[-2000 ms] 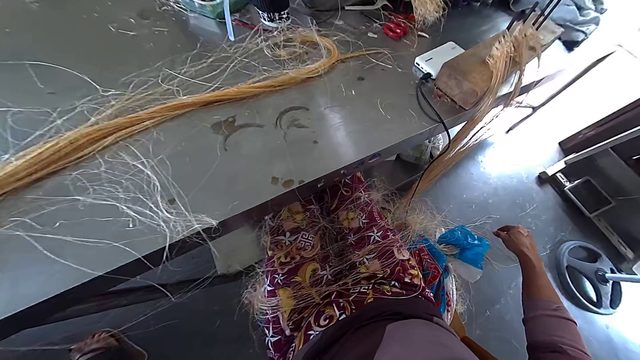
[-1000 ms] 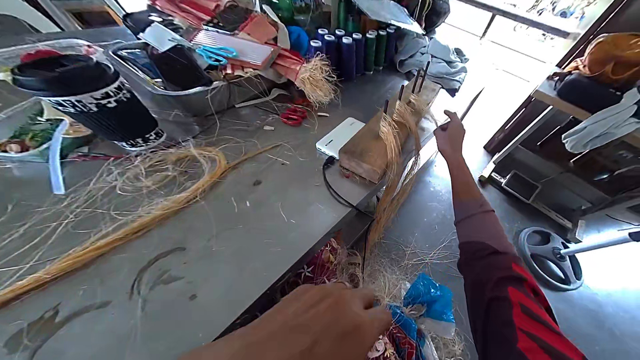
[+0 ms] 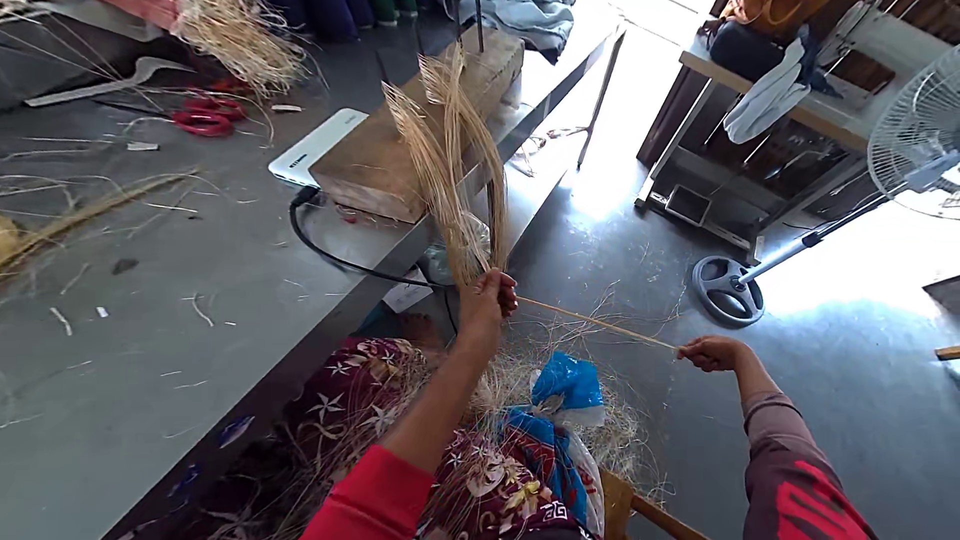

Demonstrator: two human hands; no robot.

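Note:
Long straw-coloured plant fibres (image 3: 442, 169) hang over the table's edge from a wooden block (image 3: 375, 154) with thin upright metal spikes. My left hand (image 3: 489, 295) is closed on the fibres just below the block. A thin strand of fibre (image 3: 592, 320) runs taut from it to my right hand (image 3: 709, 352), whose fingertips pinch its far end. Loose fibres (image 3: 622, 435) lie tangled beside my lap, around a blue and white plastic bag (image 3: 568, 382). Patterned maroon cloth (image 3: 375, 367) covers my lap.
On the metal table (image 3: 187, 315) lie a white power bank (image 3: 319, 146) with a black cable, red-handled scissors (image 3: 204, 120) and a fibre bundle (image 3: 82, 217). A standing fan's base (image 3: 727, 291) is on the floor at right, near a sewing table (image 3: 795, 105).
My left hand has moved from over my lap to the hanging fibres. My right hand has come down and right from near the block and now holds a strand. The view has shifted.

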